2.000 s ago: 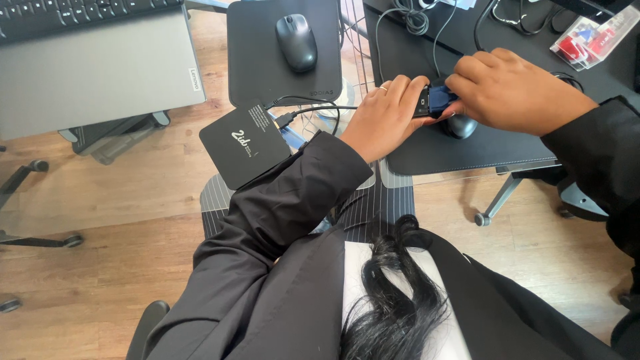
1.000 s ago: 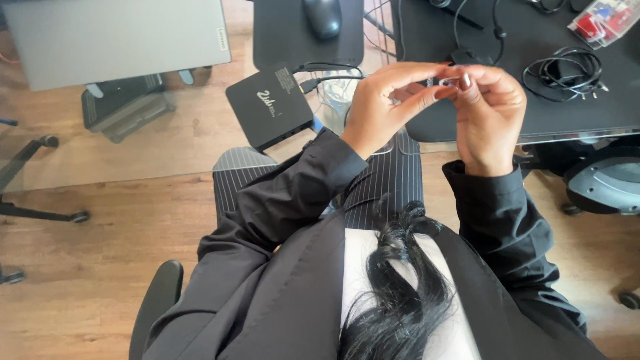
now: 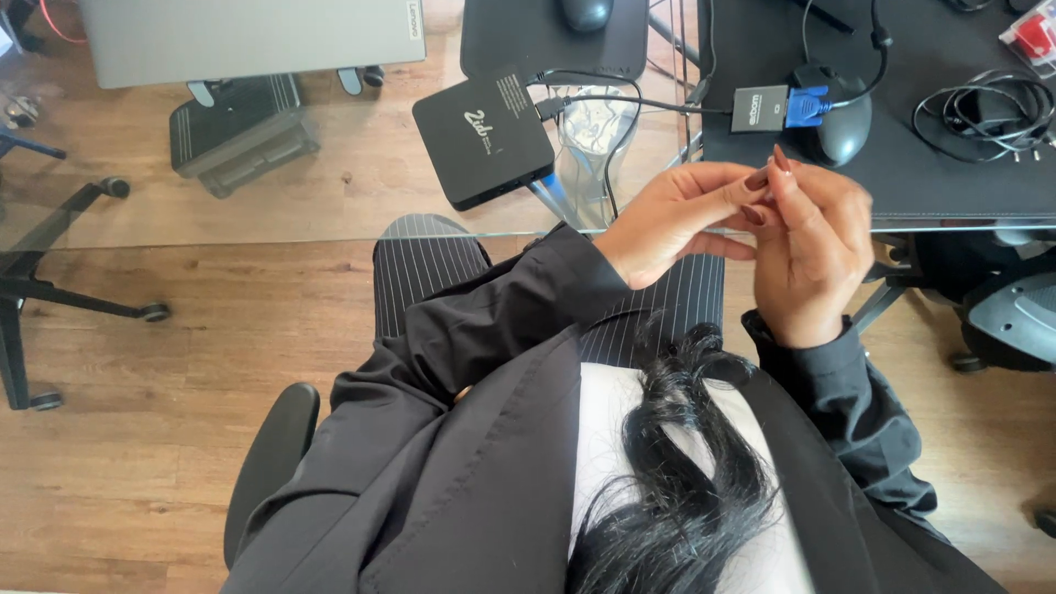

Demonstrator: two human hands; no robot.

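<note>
My left hand (image 3: pixel 689 214) and my right hand (image 3: pixel 808 239) meet at the fingertips above the desk's front edge; whether anything small is between the fingers cannot be seen. Just beyond them lies a grey video adapter (image 3: pixel 759 109) with a blue VGA connector (image 3: pixel 806 107) plugged into its right side. The adapter and connector rest against a dark computer mouse (image 3: pixel 845 124) on a black desk mat (image 3: pixel 899 186). From the adapter a black cable (image 3: pixel 652 102) runs left to a black set-top box (image 3: pixel 483 136), which sits tilted on the glass tabletop.
A grey laptop (image 3: pixel 247 37) is at the upper left. Another mouse (image 3: pixel 586 11) lies on a black mouse pad (image 3: pixel 553 49). A coiled black cable (image 3: pixel 982 115) and a clear container with red pieces (image 3: pixel 1035 37) are at the right. The glass edge (image 3: pixel 313 241) crosses in front of my lap.
Two seconds ago both my hands held the adapter and the blue connector; these now lie on the desk by the mouse. My hands have come nearer my body, fingertips together.
</note>
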